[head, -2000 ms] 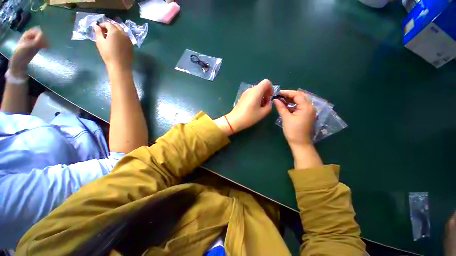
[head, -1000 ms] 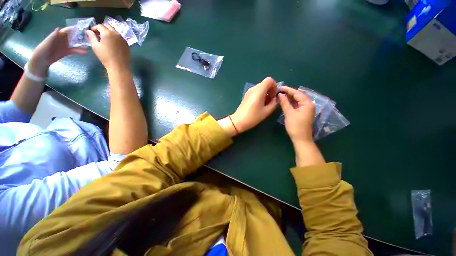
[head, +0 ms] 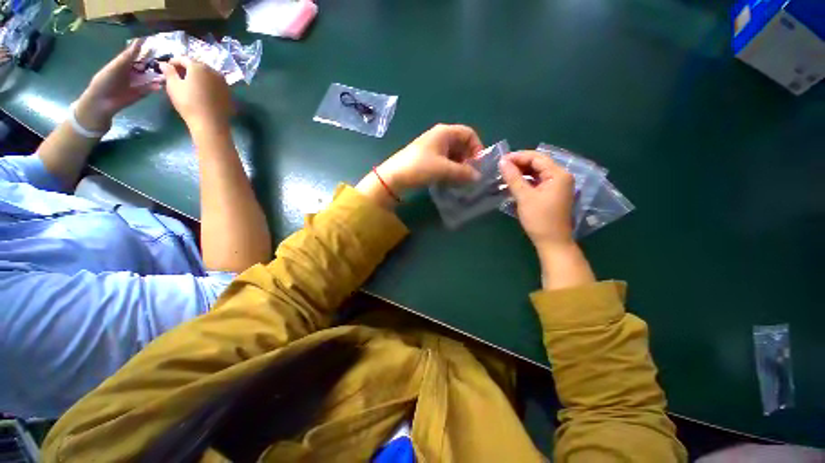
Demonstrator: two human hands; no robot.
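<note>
My left hand [head: 440, 155] holds a clear zip-lock bag [head: 463, 201] that hangs below its fingers. My right hand [head: 540, 188] has its thumb and finger pinched at the bag's right upper edge, with a small dark bit at the fingertips. Whether a cable is inside this bag is hard to tell. Several overlapping bags of small parts [head: 599, 194] lie behind and right of my right hand. A bagged cable [head: 356, 108] with a dark loop lies flat on the green table [head: 669, 271], left of my hands.
A person in light blue at the left handles a dark item over crumpled plastic bags [head: 237, 60]. Pink and white slips [head: 280, 16] and a brown cardboard box [head: 163, 7] are at the far side. A blue and white carton [head: 785, 50] and another bag [head: 773, 369] are at the right.
My left hand has moved left and turned, and the clear bag now shows between my hands. The neighbour's left hand has come in to the plastic bags and a dark item shows there.
</note>
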